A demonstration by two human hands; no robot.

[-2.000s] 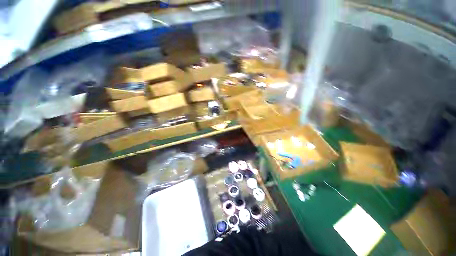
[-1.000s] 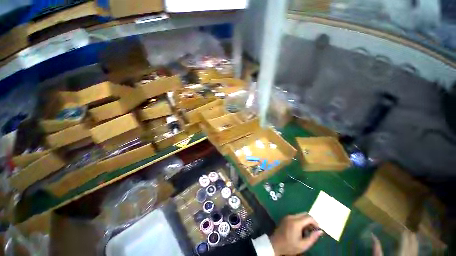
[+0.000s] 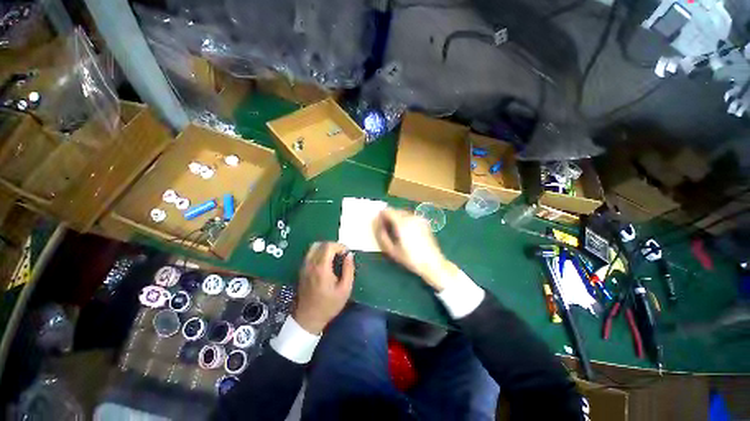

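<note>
My left hand (image 3: 323,285) is at the bench's front edge, its fingers closed around a small dark object (image 3: 339,263). My right hand (image 3: 409,241) is up and to the right of it, over the right part of a white paper sheet (image 3: 358,222), fingertips together; whether it holds something is too small and blurred to tell. The paper lies flat on the green bench. At low left a tray (image 3: 136,349) bears rows of round housings in white, pink and dark tones.
A cardboard box (image 3: 256,175) at left holds blue cells and white round parts. More open boxes (image 3: 432,152) stand behind. Clear plastic cups (image 3: 482,202) are right of the paper. A hammer (image 3: 567,316), pliers (image 3: 622,322) and other tools lie at right. A red object (image 3: 401,364) is between my legs.
The view has swung right, bringing the tools, cups and my legs into sight. My left hand has moved below the paper's lower edge. My right hand, faint at the lower right before, is now over the paper.
</note>
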